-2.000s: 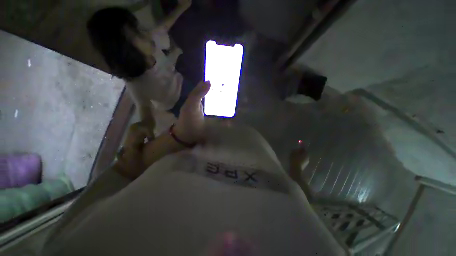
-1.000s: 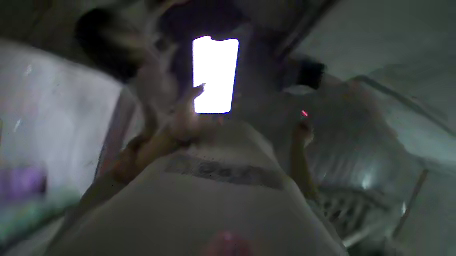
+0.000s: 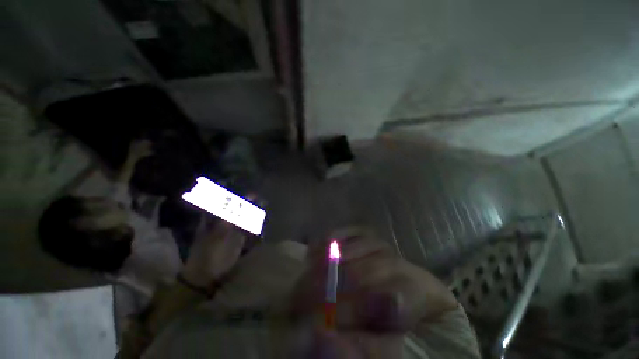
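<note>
The smartphone (image 3: pixel 225 205) has a bright white screen and lies tilted at the left of centre. My left hand (image 3: pixel 216 249), with a dark band at the wrist, holds it from below. A cigarette (image 3: pixel 331 284) with a glowing pink tip and orange filter stands upright, close to the camera at the lower centre. My right hand (image 3: pixel 382 291) is large and blurred around it and holds it by the filter end; the exact finger grip is hard to see.
A person (image 3: pixel 98 235) with dark hair and a light top is at the left. A small black object (image 3: pixel 336 151) stands by the wall. Stairs (image 3: pixel 427 200) lie right of centre, with a metal railing (image 3: pixel 525 294) at lower right.
My right hand has come up from the right side to near the camera with the cigarette. The phone is lower, further left and tilted. The view has turned right.
</note>
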